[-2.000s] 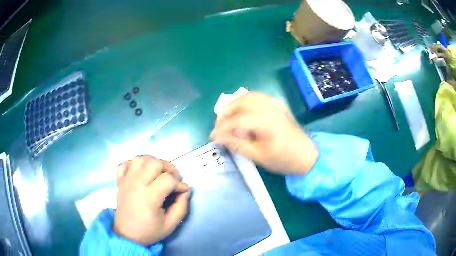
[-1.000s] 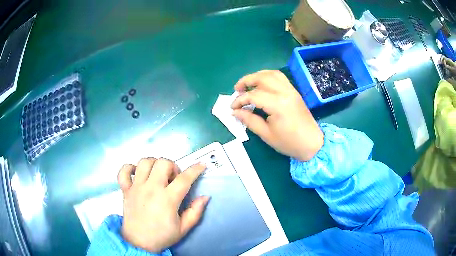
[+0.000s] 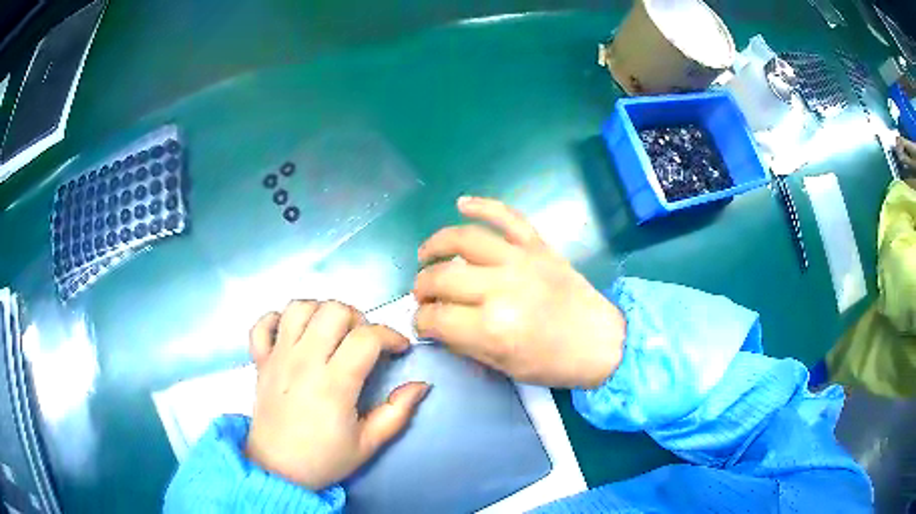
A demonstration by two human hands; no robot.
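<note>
The grey tablet back cover (image 3: 452,432) lies on a white backing sheet (image 3: 562,442) in front of me. My left hand (image 3: 326,397) rests on the cover's left part, thumb and fingers apart, with nothing seen in it. My right hand (image 3: 512,301) is over the cover's top corner, fingertips pointing down at the camera area. It hides that area, and I cannot tell if its fingertips hold anything. Several black rings (image 3: 280,197) sit on a nearly empty clear liner (image 3: 352,176) beyond the cover.
A ring sheet (image 3: 121,211) lies left. A blue parts bin (image 3: 655,206) with small black parts (image 3: 685,161) stands right, a brown roll (image 3: 643,60) behind it. A thin dark tool (image 3: 791,226) and white strip (image 3: 836,241) lie further right. A neighbour's yellow sleeve (image 3: 894,271) shows.
My right hand has moved left and down from the white paper pieces to the cover's corner, and the paper pieces are now hidden. My left hand stays on the cover.
</note>
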